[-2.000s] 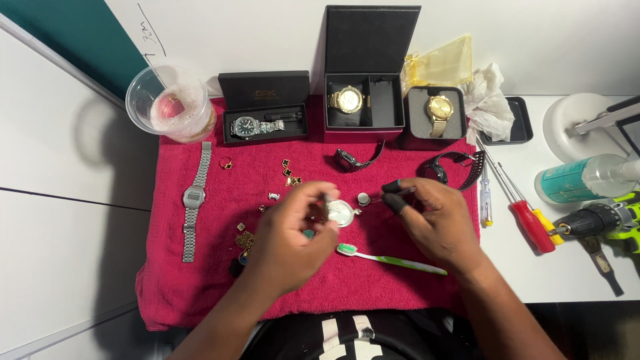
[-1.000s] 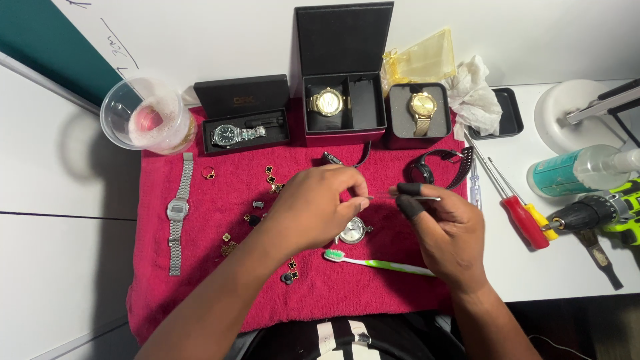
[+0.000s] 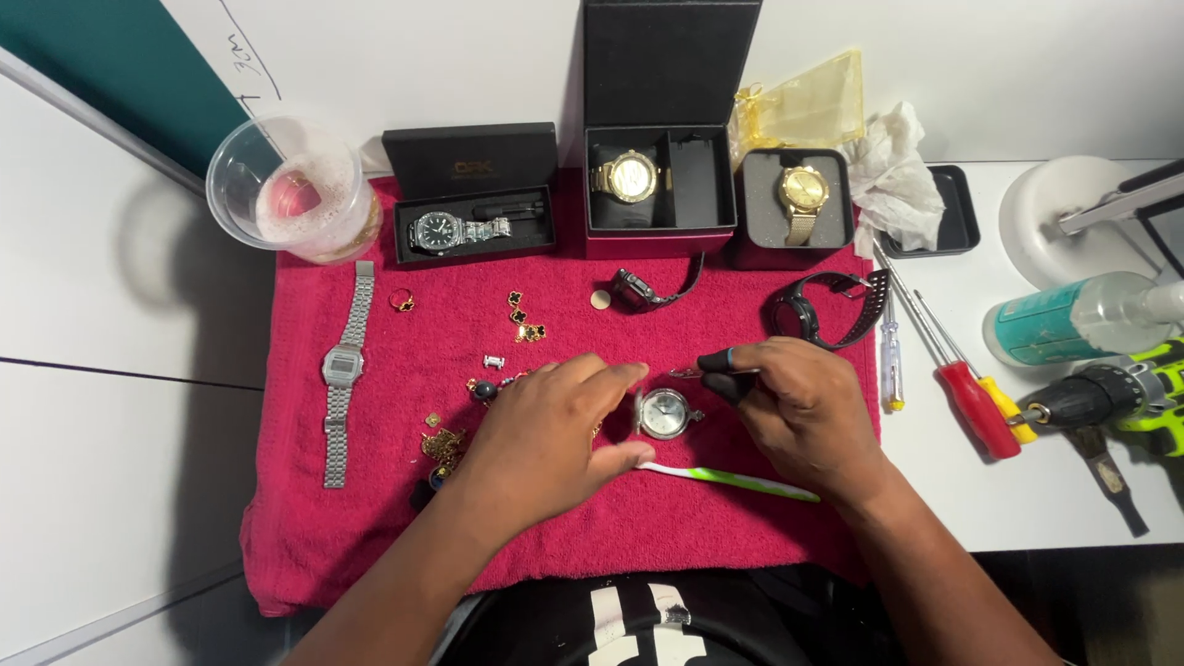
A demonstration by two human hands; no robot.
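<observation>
A silver pocket watch (image 3: 665, 413) with its cover raised lies face up on a red towel (image 3: 740, 536). My left hand (image 3: 555, 435) is just left of it, thumb and fingers apart, with nothing seen between them. In my right hand (image 3: 795, 407), which wears black finger cots on two fingertips, is a thin metal tool (image 3: 689, 374), probably tweezers, its tip above the watch. A green and white toothbrush (image 3: 740, 479) lies below the watch, its head hidden by my left hand. A small round disc (image 3: 600, 300) and a black watch (image 3: 638, 291) lie farther back.
Boxed watches (image 3: 634, 176) stand behind, beside a plastic cup (image 3: 296, 194) of foamy liquid. A silver digital watch (image 3: 344, 365) and gold jewellery (image 3: 446, 449) lie at left. Right of the towel are screwdrivers (image 3: 976, 407), a drill (image 3: 1091, 388), a spray bottle (image 3: 1064, 319) and a brush (image 3: 1105, 476).
Two seconds ago my left hand was at the pocket watch; it then met my right hand above it. Now the hands are apart, and my left fingers have spread.
</observation>
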